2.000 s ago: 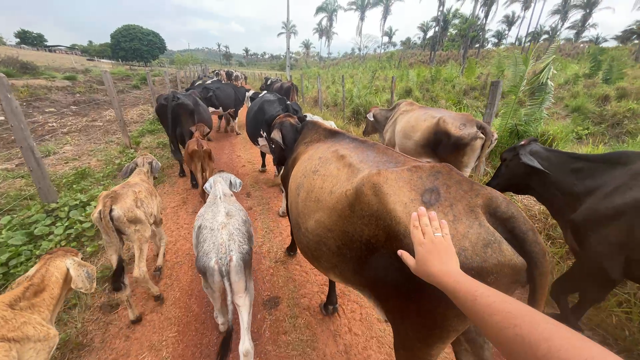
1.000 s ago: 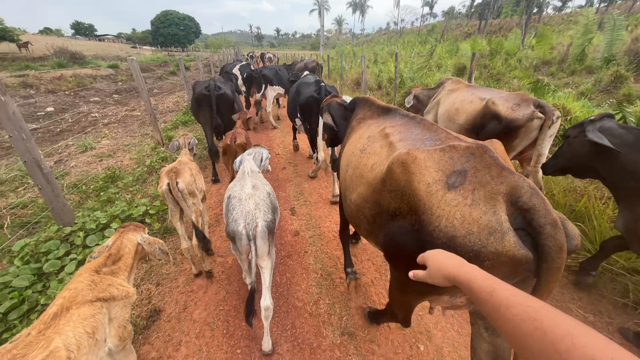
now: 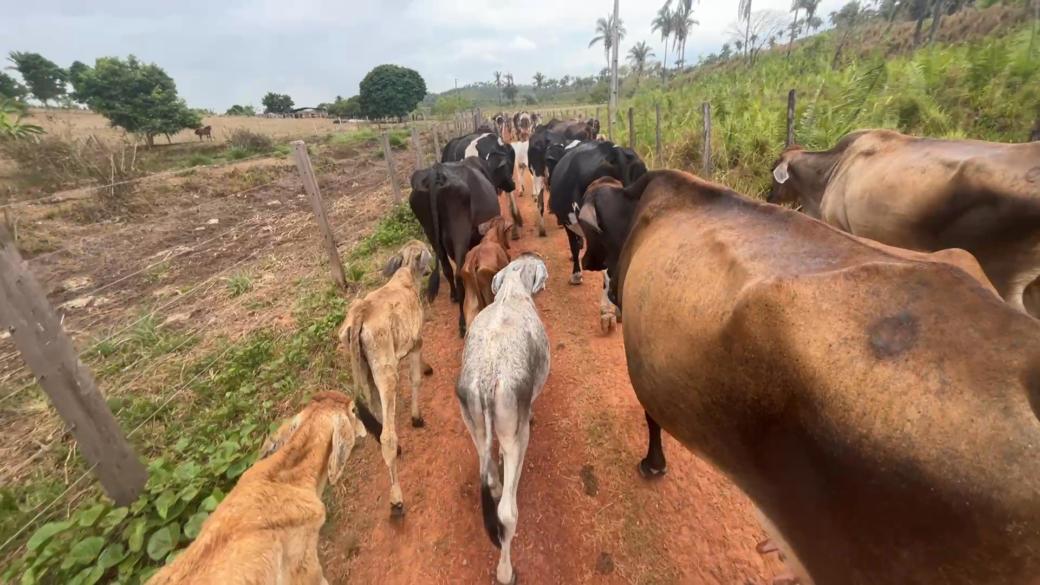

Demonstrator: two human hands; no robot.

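Observation:
Neither my left hand nor my right hand shows in the head view. A large brown cow (image 3: 780, 325) with a dark round patch on its rump fills the right side, close to the camera. Left of it, a grey-white calf (image 3: 505, 357) walks away along the dirt track. A thin tan calf (image 3: 386, 333) is to its left, and an orange-tan calf (image 3: 272, 504) is at the lower left. A reddish-brown calf (image 3: 486, 268) walks just ahead, beside a black cow (image 3: 455, 203).
More black and white cattle (image 3: 589, 179) fill the red dirt track (image 3: 585, 504) ahead. Another brown cow (image 3: 934, 195) walks at the far right. A wire fence with wooden posts (image 3: 318, 213) lines the left; further posts (image 3: 706, 138) and tall grass border the right.
The right hand and forearm, at the brown cow's hindquarters in both earlier frames, have left the view. The view has turned somewhat left. The brown cow fills more of the right side.

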